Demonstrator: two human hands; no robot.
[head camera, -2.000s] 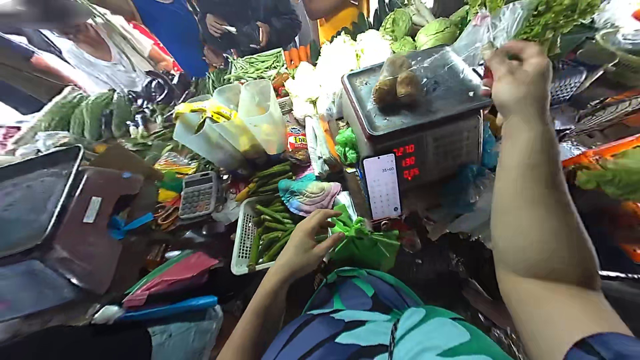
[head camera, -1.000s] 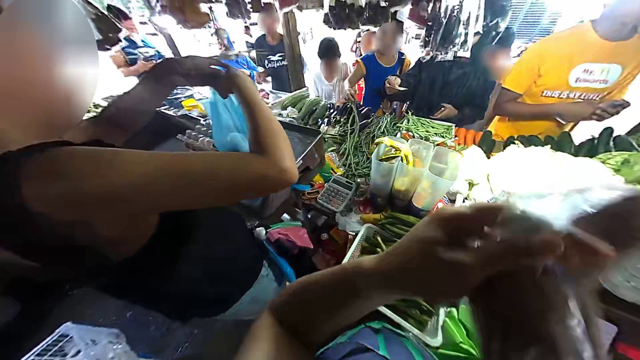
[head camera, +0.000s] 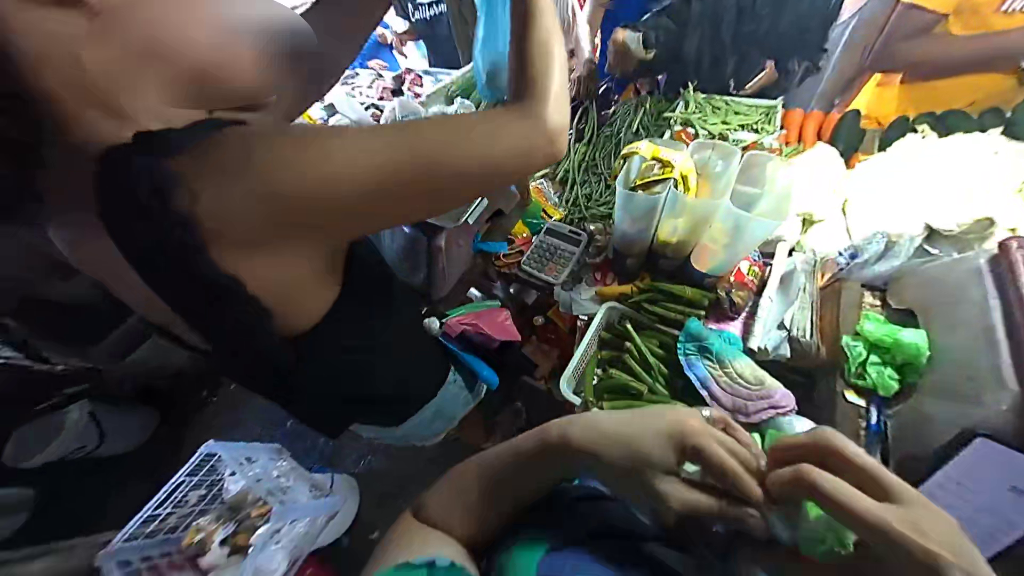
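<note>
My left hand (head camera: 680, 464) and my right hand (head camera: 864, 496) meet at the lower right, fingers pinching a thin plastic bag (head camera: 824, 532), partly hidden and greenish. Just beyond them lies a rainbow-coloured quilted cloth (head camera: 732, 372), beside a white plastic basket (head camera: 582, 352) of okra (head camera: 640, 376). To the right, a crumpled green plastic bag (head camera: 886, 352) rests by the side of a pale box-like unit (head camera: 952, 328). A phone (head camera: 980, 492) leans at the right edge, near my right hand.
A co-worker's raised arm (head camera: 416, 172) crosses the upper left. Beyond the basket are a calculator (head camera: 554, 253), clear plastic containers (head camera: 688, 208), long beans (head camera: 600, 152) and cauliflower (head camera: 936, 184). A white crate (head camera: 172, 496) with plastic bags stands at lower left. People stand behind the produce.
The view has swung left since two seconds ago. My right hand, earlier at the scale's tray, is now beside my left hand at the lower right. The co-worker's arm stays raised.
</note>
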